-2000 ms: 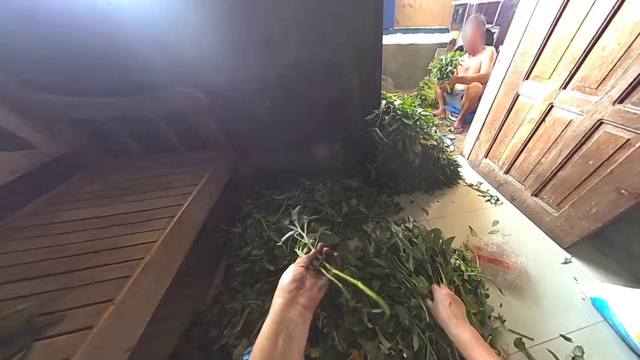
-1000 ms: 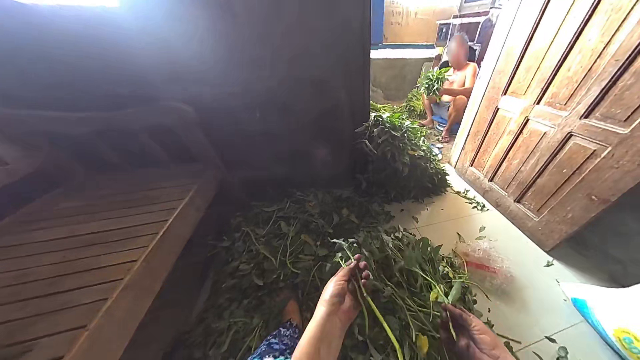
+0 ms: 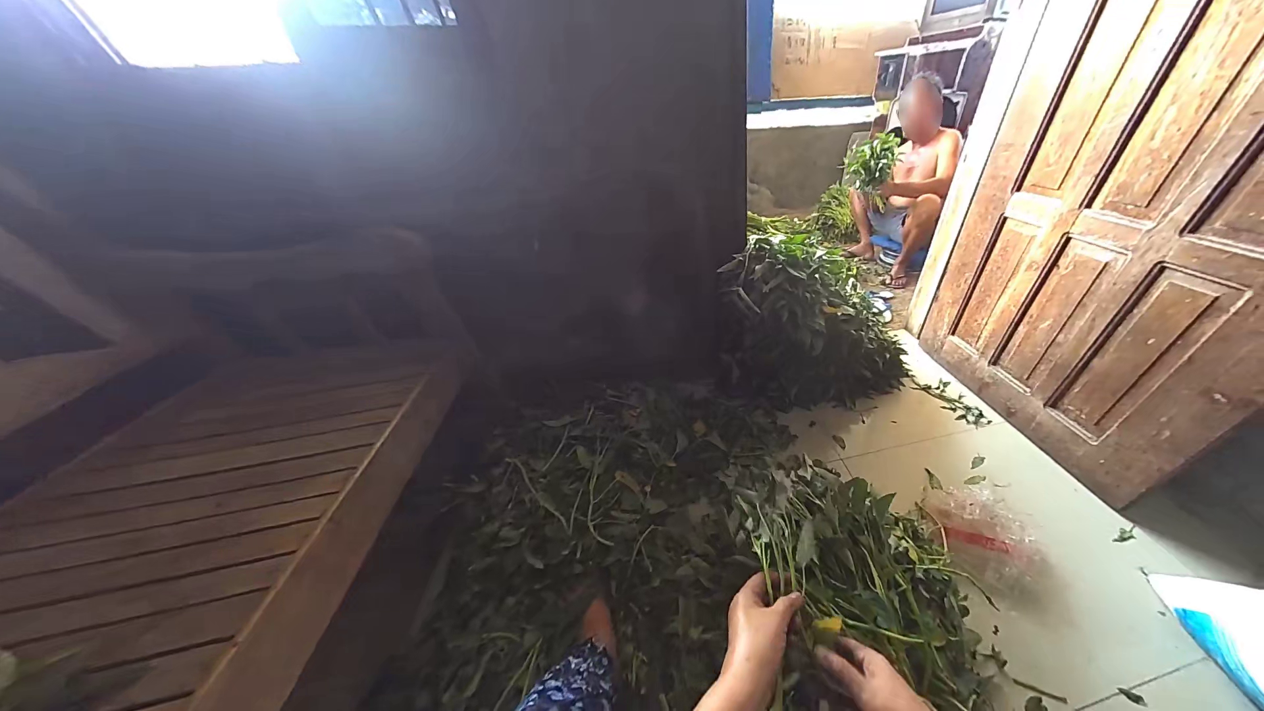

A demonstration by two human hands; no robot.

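My left hand (image 3: 758,627), at the bottom centre, is closed around a few thin green stems whose leafy tops point up and away. Just right of it, and lower, my right hand (image 3: 861,671) reaches into the near side of a heap of leafy green stems (image 3: 889,563); its fingertips are beside a yellow leaf (image 3: 828,625), and whether they grip anything is not plain. Darker loose greens (image 3: 612,474) spread over the floor left of the hands.
A slatted wooden bench (image 3: 217,494) stands left. A tall leafy pile (image 3: 810,326) rests by the doorway, near a panelled wooden door (image 3: 1116,217). Beyond, a seated person (image 3: 918,168) holds greens. Clear plastic (image 3: 987,538) and a white-and-blue bag (image 3: 1215,622) lie right.
My left hand, holding stems throughout, has moved right, close to my right hand. The stems' long lower ends, which hung toward me a second ago, are now mostly hidden.
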